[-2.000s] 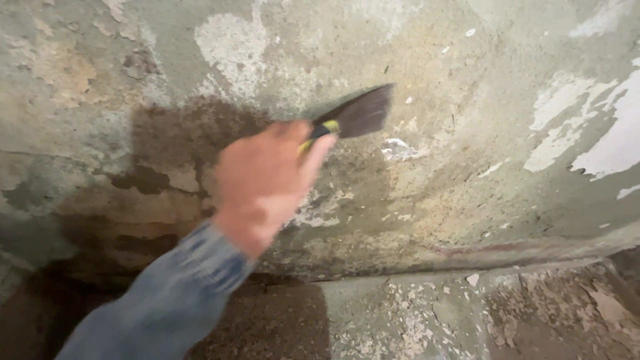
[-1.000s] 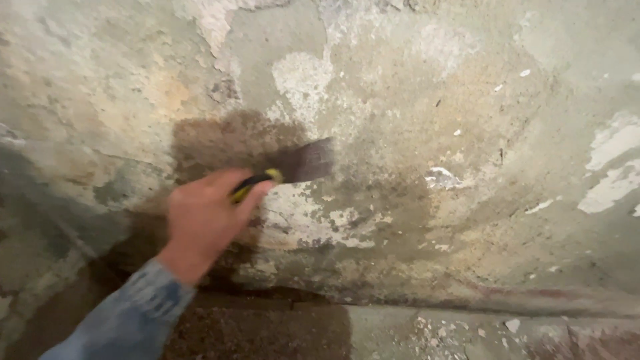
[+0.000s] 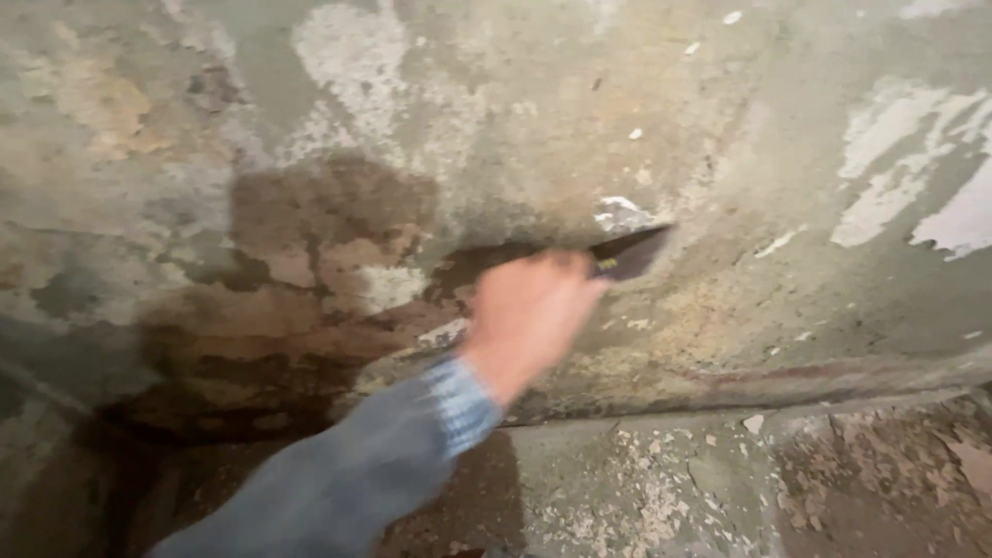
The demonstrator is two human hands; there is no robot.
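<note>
My left hand (image 3: 535, 310), blurred by motion and in a blue-grey sleeve, reaches in from the lower left. Its fingers are closed around a putty knife, whose handle is mostly hidden inside the fist. The knife's wide dark blade (image 3: 635, 252) points right, over the stained, peeling wall (image 3: 736, 232). Just above the blade lies a small white flaked patch (image 3: 620, 213). Whether the edge touches the wall cannot be told. My right hand is not in view.
Below the wall runs a ledge or floor (image 3: 643, 488) strewn with paint and plaster flakes, with a brown rough area (image 3: 883, 480) at its right. White bare patches (image 3: 899, 163) mark the wall at right. A dark shadow (image 3: 325, 225) falls left of my hand.
Since one second ago my left hand and the putty knife have moved right along the wall, from left of the small white flaked patch to just below it. The knife has stayed in my hand.
</note>
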